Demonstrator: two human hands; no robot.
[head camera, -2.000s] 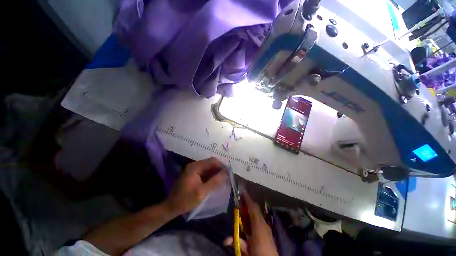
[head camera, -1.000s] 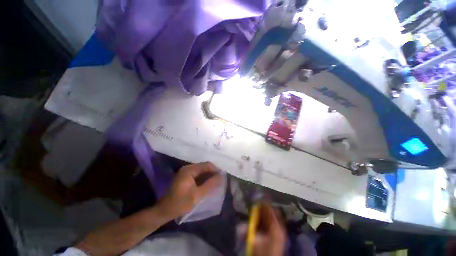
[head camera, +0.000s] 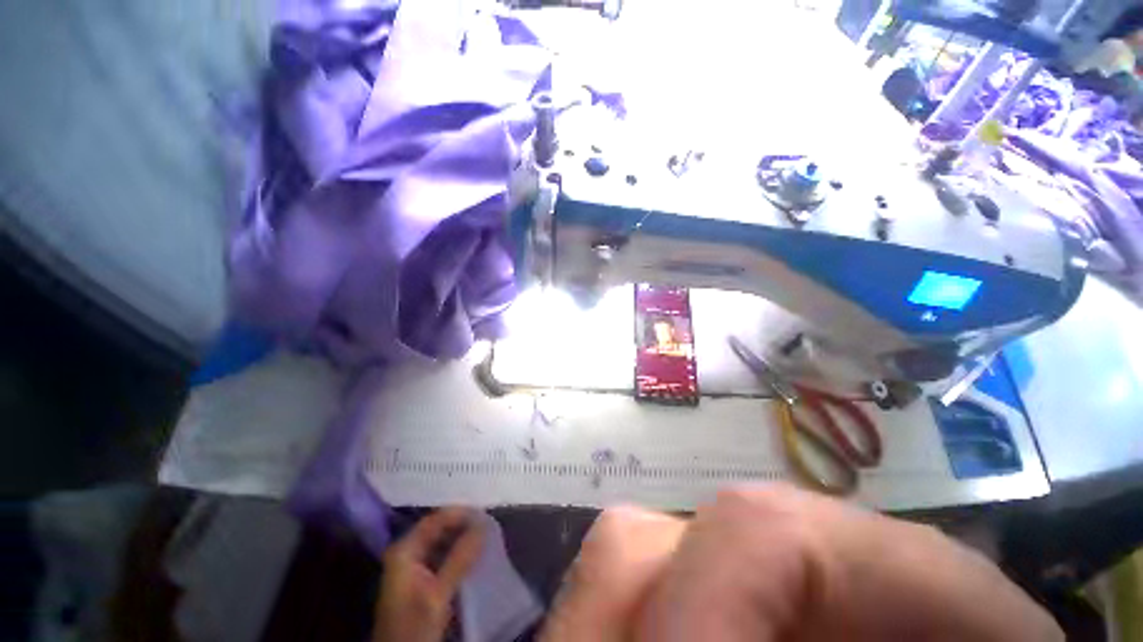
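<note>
My left hand (head camera: 430, 574) is at the bottom, just below the table edge, with its fingers closed on a pale lilac fabric piece (head camera: 498, 587). My right hand (head camera: 765, 571) is large, close to the camera and blurred at the bottom centre; its fingertips are not clear. Scissors with one red and one yellow handle loop (head camera: 812, 420) lie on the machine table, right of the phone, blades pointing up and left. A purple strip (head camera: 341, 470) hangs over the table's front edge, left of my left hand.
A white and blue sewing machine (head camera: 777, 251) stands across the table (head camera: 251, 433). A phone (head camera: 666, 345) lies under its arm. A purple fabric heap (head camera: 439, 238) is at the left of the needle. Thread scraps (head camera: 533, 439) lie by the ruler markings. More purple fabric (head camera: 1065, 151) is at the upper right.
The scissors have gone from my right hand onto the table. My right hand now reaches across the bottom, nearer the camera. The view has turned and shifted; my left hand still holds the pale piece.
</note>
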